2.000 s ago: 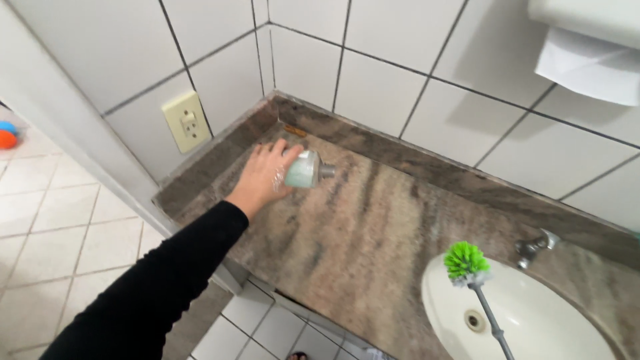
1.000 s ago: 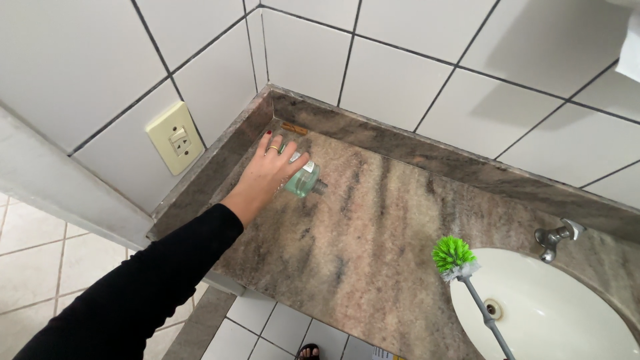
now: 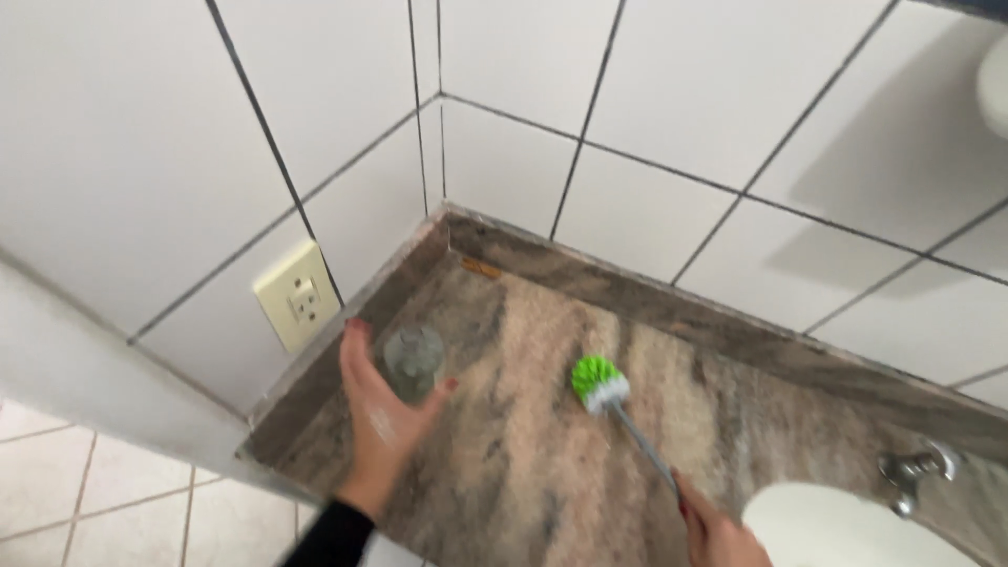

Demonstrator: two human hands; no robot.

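Observation:
A clear bottle point(image 3: 415, 358) stands upright on the marble countertop point(image 3: 535, 441), near its left end. My left hand point(image 3: 386, 417) is spread around the near side of the bottle, thumb and fingers apart; whether it touches the bottle I cannot tell. At the lower right, my right hand point(image 3: 717, 528) grips the grey handle of a round brush with green bristles point(image 3: 596, 378). The brush head is over the middle of the countertop, to the right of the bottle.
A white sink basin point(image 3: 850, 528) and a metal faucet point(image 3: 917, 468) are at the right. Raised marble edging point(image 3: 630, 295) runs along the tiled walls. A small orange-brown item point(image 3: 480, 268) lies in the back corner. A cream power outlet point(image 3: 299, 295) is on the left wall.
The bottle, tilted in my left hand before, now stands upright, and that hand has opened. The brush has moved left from over the basin to over the countertop. My right hand has come into view.

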